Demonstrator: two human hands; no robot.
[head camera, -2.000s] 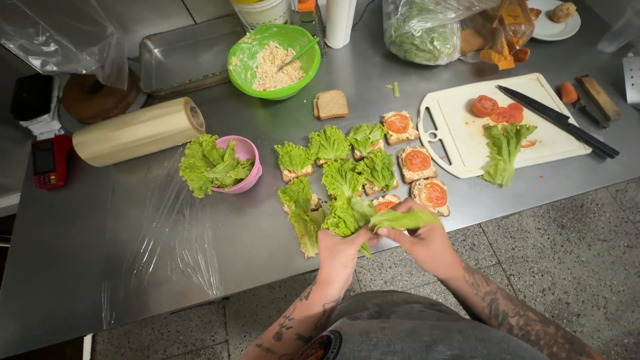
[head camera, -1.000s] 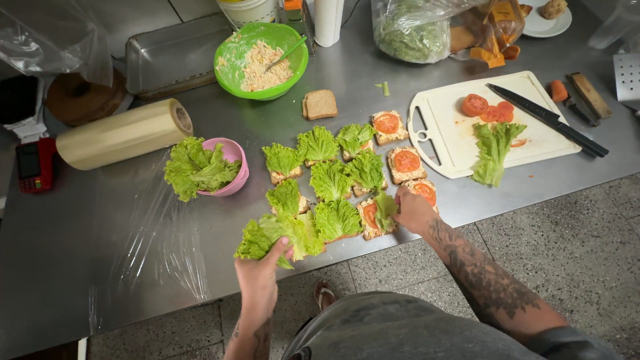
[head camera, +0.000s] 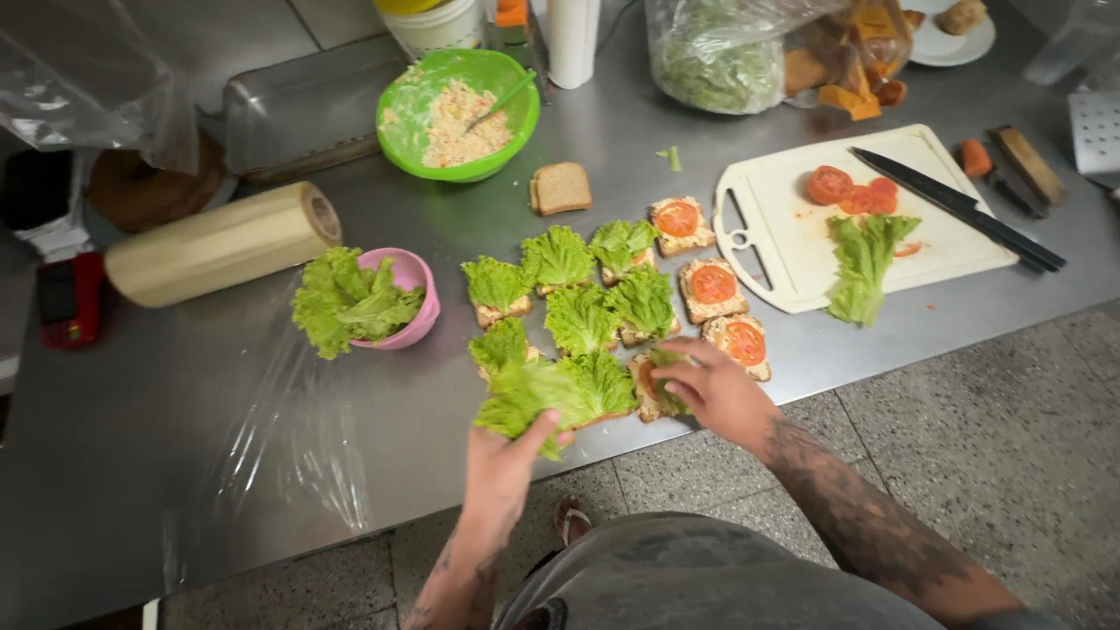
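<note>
My left hand (head camera: 516, 455) grips a lettuce leaf (head camera: 529, 398) over the front-left bread slices. With spread fingers, my right hand (head camera: 722, 389) touches a small lettuce piece (head camera: 669, 381) on a tomato-topped slice near the table's front edge. Several bread slices carry lettuce leaves (head camera: 579, 319); to their right, others show filling and a tomato slice (head camera: 713, 284). Plain bread (head camera: 561, 187) lies behind them. At left, a pink bowl (head camera: 424, 306) holds lettuce. A green bowl (head camera: 523, 122) contains a chunky spread and a green-handled utensil.
A white cutting board (head camera: 779, 201) bears tomatoes, a lettuce leaf and a black knife (head camera: 919, 184). The film roll (head camera: 219, 245) lies left, near a red card terminal (head camera: 70, 302). A metal pan (head camera: 306, 105) and a plastic bag of greens (head camera: 717, 61) stand behind on the steel table (head camera: 394, 455).
Since two seconds ago, my hands have moved apart, each now with lettuce. Over the last second, my left hand's leaf has shifted right, and my right hand's fingers have spread over the small piece.
</note>
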